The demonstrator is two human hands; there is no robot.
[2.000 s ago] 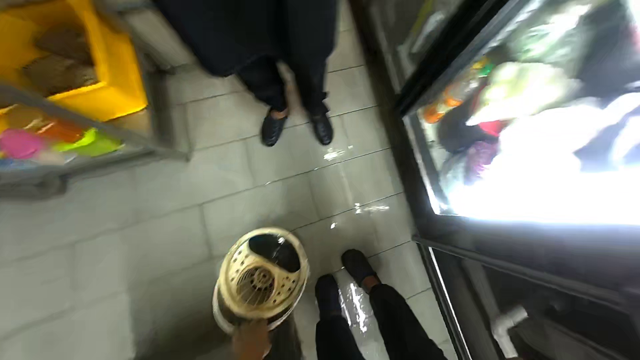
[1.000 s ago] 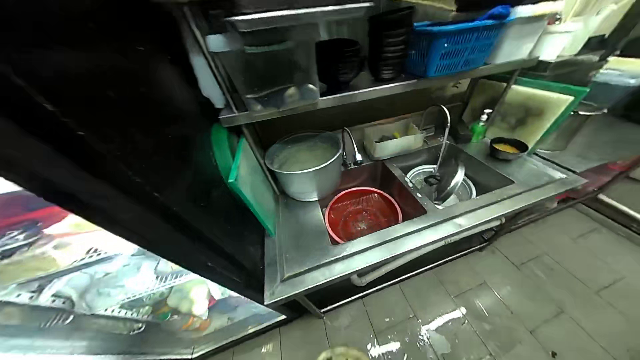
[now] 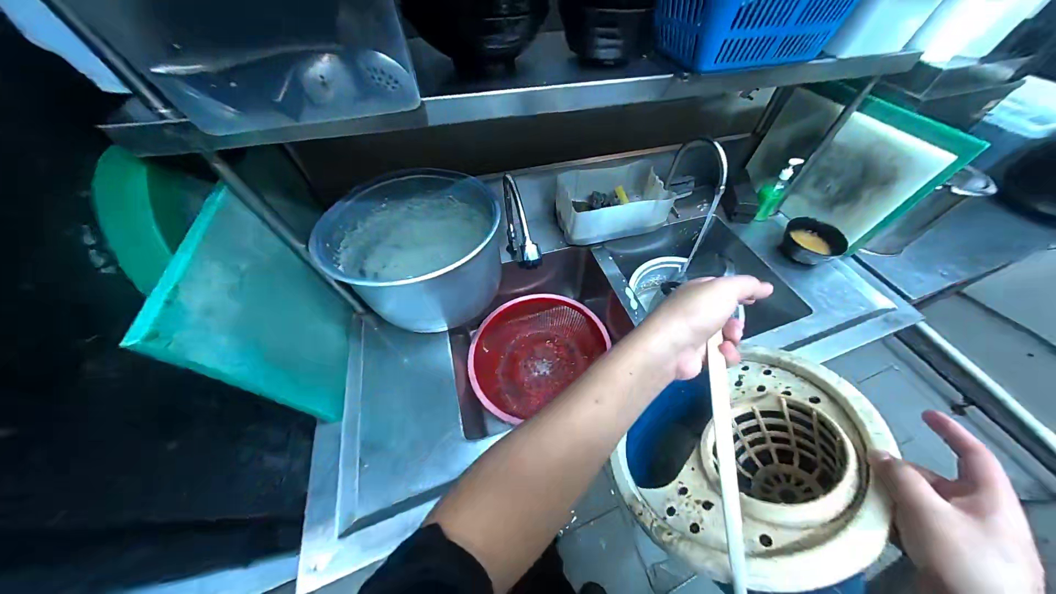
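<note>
My left hand (image 3: pixel 714 326) is closed around the top of a narrow white handle (image 3: pixel 724 462) that runs down across a mop bucket. The bucket is blue, with a round cream plastic top (image 3: pixel 858 404), stained and pierced with holes. A basket-like wringer (image 3: pixel 784 450) is set in that top, beside a dark opening. My right hand (image 3: pixel 961 503) is at the right side of the top; one digit touches the rim and another points away. Whether it grips the rim cannot be told. Behind my left hand, a hose-like tap (image 3: pixel 722 177) arches over the right sink basin.
A red colander (image 3: pixel 536 359) sits in the left basin of the steel sink. Left of it stands a large metal pot (image 3: pixel 412 289). A green-edged board (image 3: pixel 247 305) leans at the left. A black bowl (image 3: pixel 813 241) rests at the right. Overhead runs a steel shelf (image 3: pixel 544 103).
The view has swung from the floor to the sink and come closer to it. The bucket, on the floor in the oldest frame, now shows large beside the sink, with both my hands at it.
</note>
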